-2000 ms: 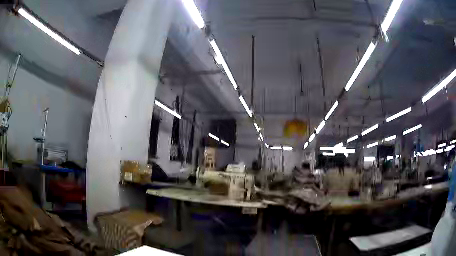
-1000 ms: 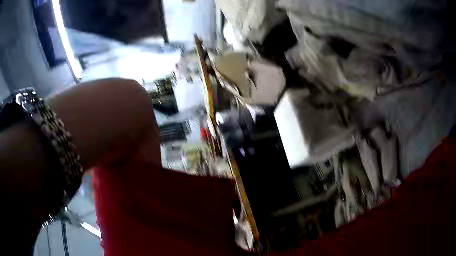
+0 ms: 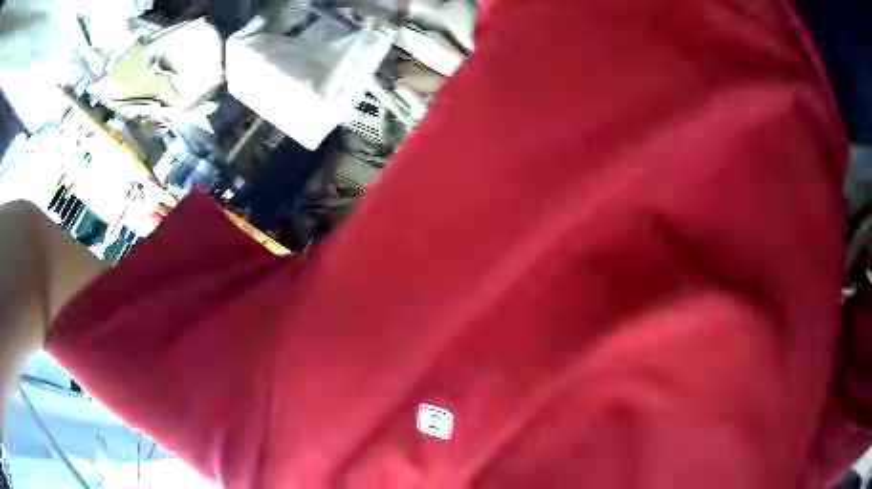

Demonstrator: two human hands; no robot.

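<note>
A red short-sleeved top (image 3: 574,248) fills most of the view, close to the camera, with soft folds and a small white square label low in the middle. A bare arm comes out of its sleeve at the left edge and is cut off there. Whose arm it is, I cannot tell. Neither my left hand nor my right hand shows. No work held in a hand is visible.
A white box-like block (image 3: 284,81) is at the upper left, with crumpled pale cloth (image 3: 172,62) beside it. A yellow-brown table edge (image 3: 119,143) runs diagonally past dark gaps. The view is tilted and blurred.
The view has swung from the workshop and ceiling lights to the red top, which now fills far more of the picture. The wrist with a metal watch has left view.
</note>
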